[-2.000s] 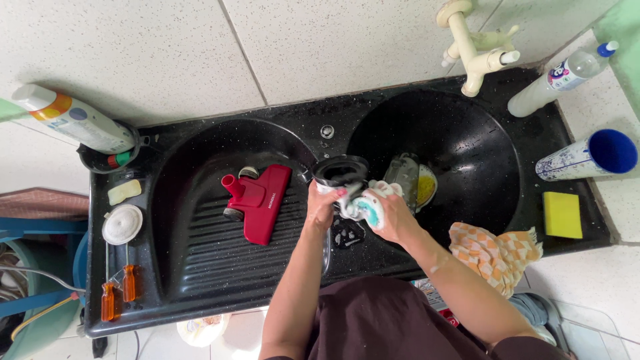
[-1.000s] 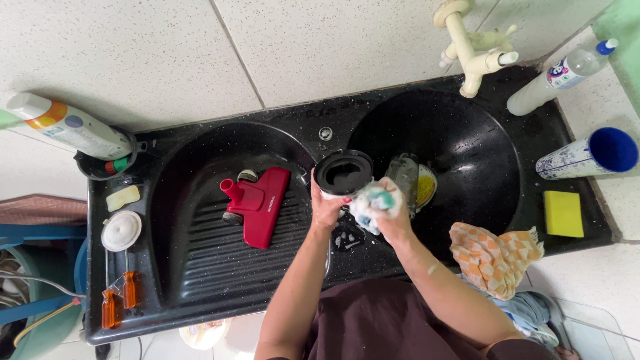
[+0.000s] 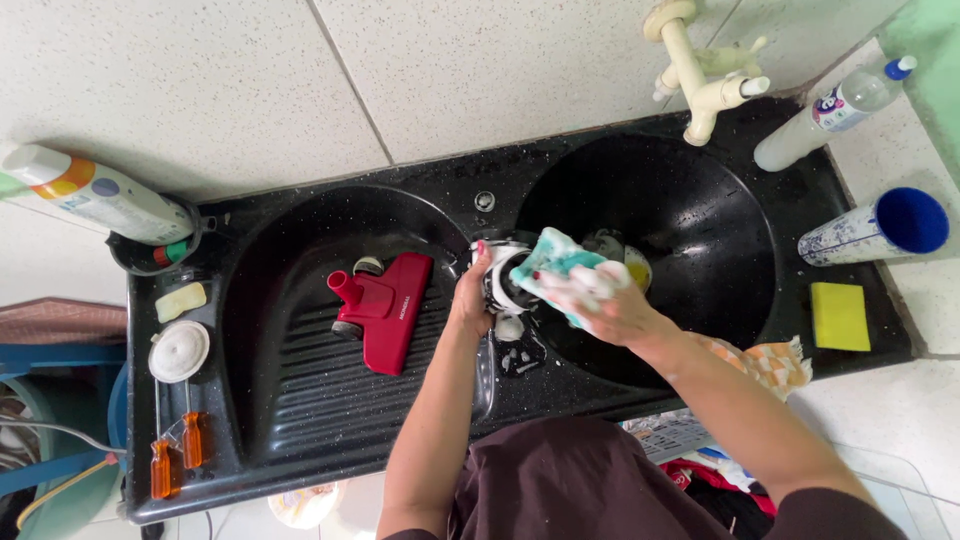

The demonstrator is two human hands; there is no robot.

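Note:
Between the two basins, my left hand (image 3: 474,294) grips a soapy black and white round plastic part (image 3: 508,279) by its left side. My right hand (image 3: 604,304) holds a foam-covered teal cloth or sponge (image 3: 559,262) against the part's right side. A red vacuum floor head (image 3: 386,311) lies in the ribbed left basin. Behind my right hand, a clear item and a yellow round thing (image 3: 637,268) sit low in the right basin (image 3: 712,225), partly hidden. Small dark pieces with foam (image 3: 521,356) lie on the divider below the part.
A cream tap (image 3: 701,90) juts over the right basin. On the right stand a bottle (image 3: 832,116) and a blue-rimmed cup (image 3: 874,229), near a yellow sponge (image 3: 840,316). A checked cloth (image 3: 765,364) hangs at the front edge. On the left are a spray can (image 3: 112,196), a round white filter (image 3: 178,351) and orange-handled screwdrivers (image 3: 193,441).
The round part has tilted in my left hand; its dark open end faced up one second ago. My right hand has shifted slightly right, and more of the teal cloth or sponge shows.

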